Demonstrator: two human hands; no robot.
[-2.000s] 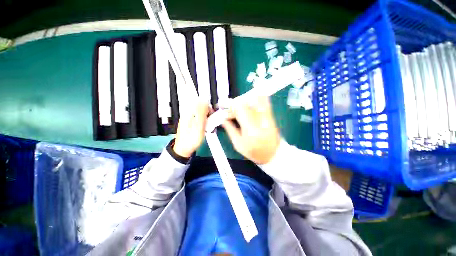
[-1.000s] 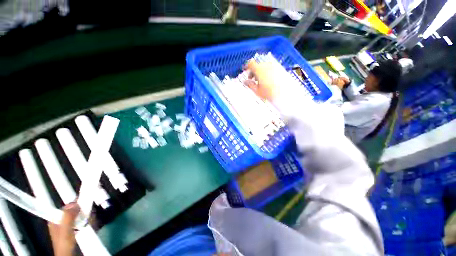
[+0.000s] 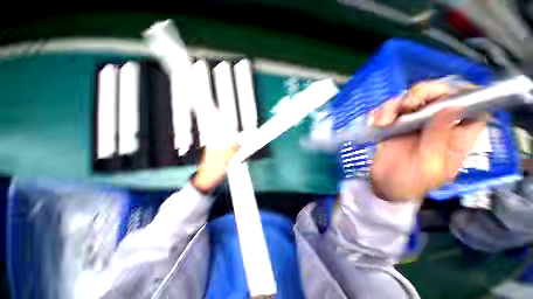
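My left hand is closed around several white bars that fan out, one up-left, one up-right, one down toward my lap. My right hand holds one silvery-white bar lengthwise, raised in front of the blue basket. The frame is blurred, so the bar's ends are unclear. The black tray lies on the green bench behind my left hand, with several white bars in its slots and a gap among them. Small clear pieces lie beyond the up-right bar, partly hidden by it.
The blue basket stands at the right of the bench, with bars inside partly hidden by my right hand. A lined blue bin is at lower left. The pale edge strip of the green bench runs along the back.
My right hand was in the basket a second ago and now holds a bar in front of it. The view has swung back left over the tray. My left hand still holds the fanned bars.
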